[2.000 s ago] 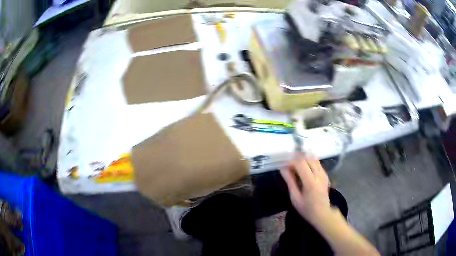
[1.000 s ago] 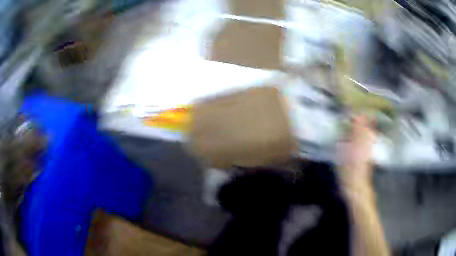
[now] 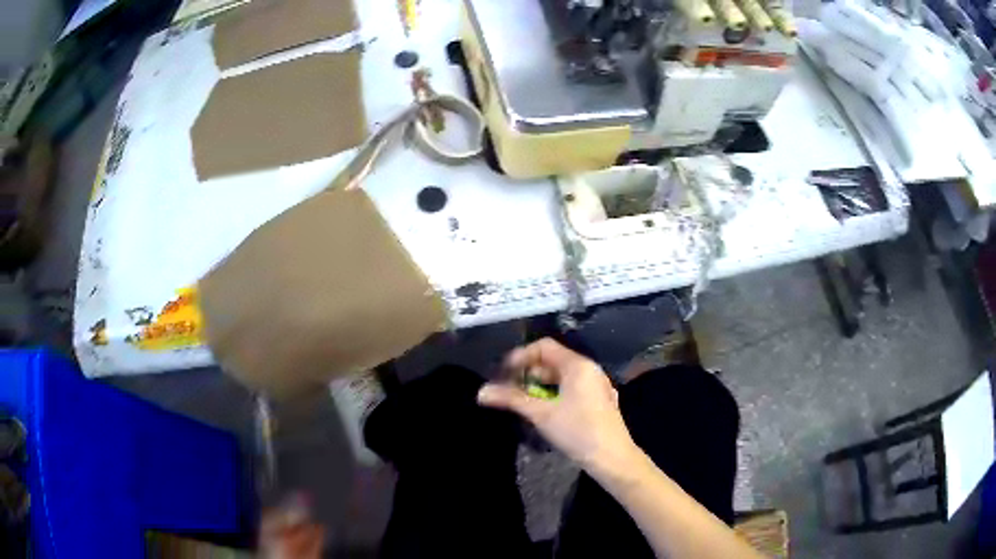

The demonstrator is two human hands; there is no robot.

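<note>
My right hand (image 3: 562,402) is over my thighs, closed around a small yellow-green tool (image 3: 537,387), probably thread snips, mostly hidden in the fist. My left hand (image 3: 293,530) is low at the bottom left, badly blurred; a dark brownish blur lies just above it, and I cannot tell whether it holds anything. A brown fabric panel (image 3: 317,289) lies at the table's front left, overhanging the edge. Two more brown panels lie behind it, one nearer (image 3: 282,115) and one farther (image 3: 282,30). A pale fabric tape (image 3: 377,150) runs from the front panel to a loop.
The white table (image 3: 142,235) carries an overlock machine with a cream-yellow base (image 3: 562,151), and grey thread waste (image 3: 704,218) hangs over its front edge. A blue crate (image 3: 131,470) stands at the lower left. A white-topped, dark-legged stool (image 3: 967,453) is at the right.
The yellow-green tool has left the table and is in my right hand, which is now over my lap. My left hand has come into view at the bottom left. The camera view has shifted.
</note>
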